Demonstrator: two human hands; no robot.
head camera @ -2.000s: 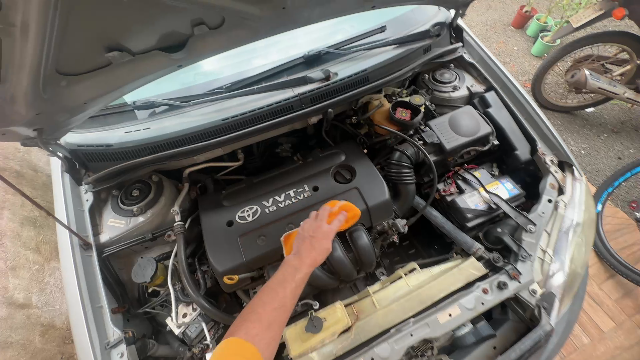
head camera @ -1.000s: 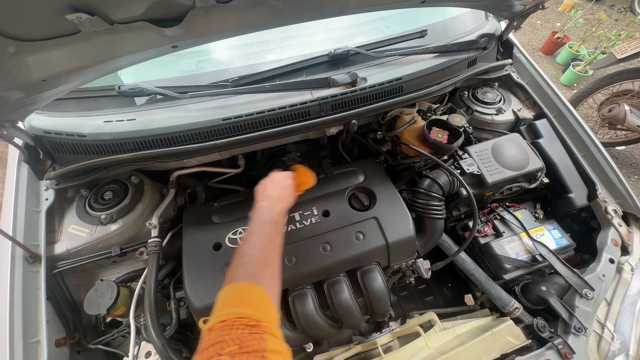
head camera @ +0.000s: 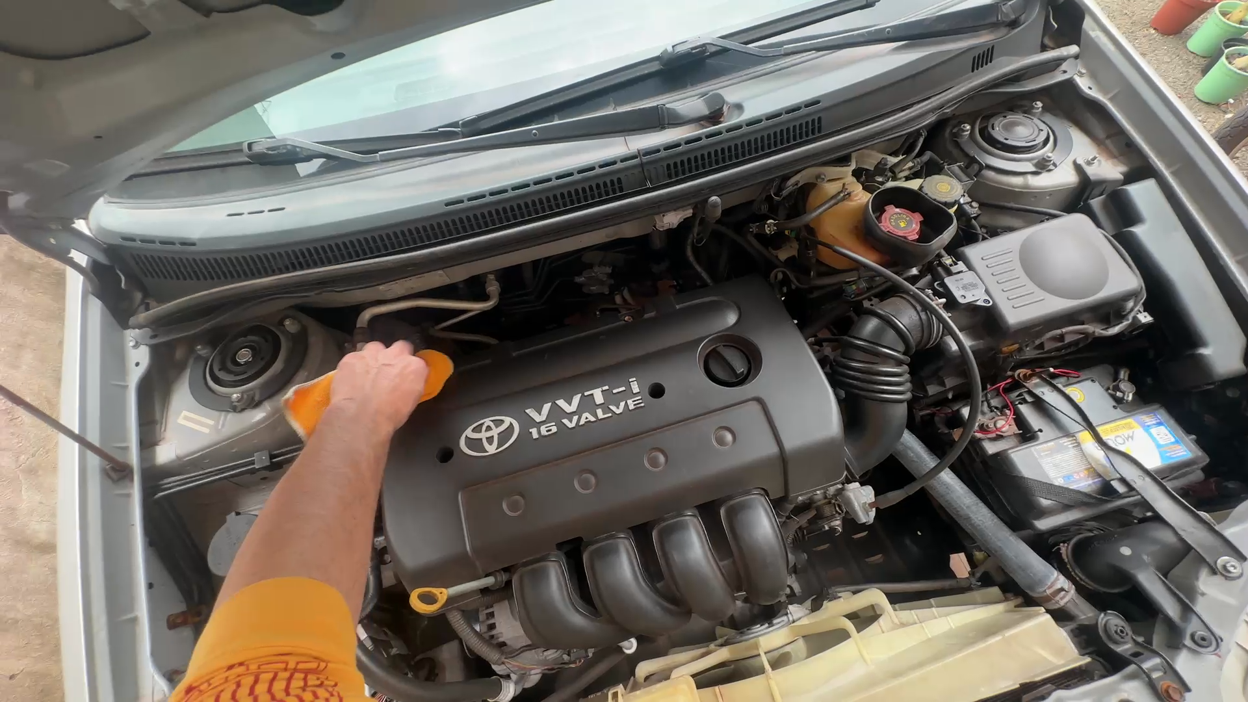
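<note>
My left hand (head camera: 378,385) is closed on an orange cloth (head camera: 310,402), part of which shows past my fingers on the right. It is at the upper left corner of the black plastic engine cover (head camera: 624,429), beside the metal pipe (head camera: 429,307) and near the left strut mount (head camera: 244,357). Below it, my forearm in an orange sleeve crosses the left side of the engine bay. A dipstick with a yellow ring (head camera: 429,599) is at the cover's lower left. My right hand is not in view.
Right of the cover are a ribbed intake hose (head camera: 873,361), the car battery (head camera: 1092,453), an air filter housing (head camera: 1053,273) and a fluid reservoir (head camera: 838,219). Wiper arms (head camera: 585,127) lie across the cowl, under the raised hood (head camera: 88,88). A thin rod (head camera: 63,429) stands at far left.
My left hand, with the orange cloth, has moved from the cover's front intake runners, over its back edge, to its upper left corner. The view has come closer.
</note>
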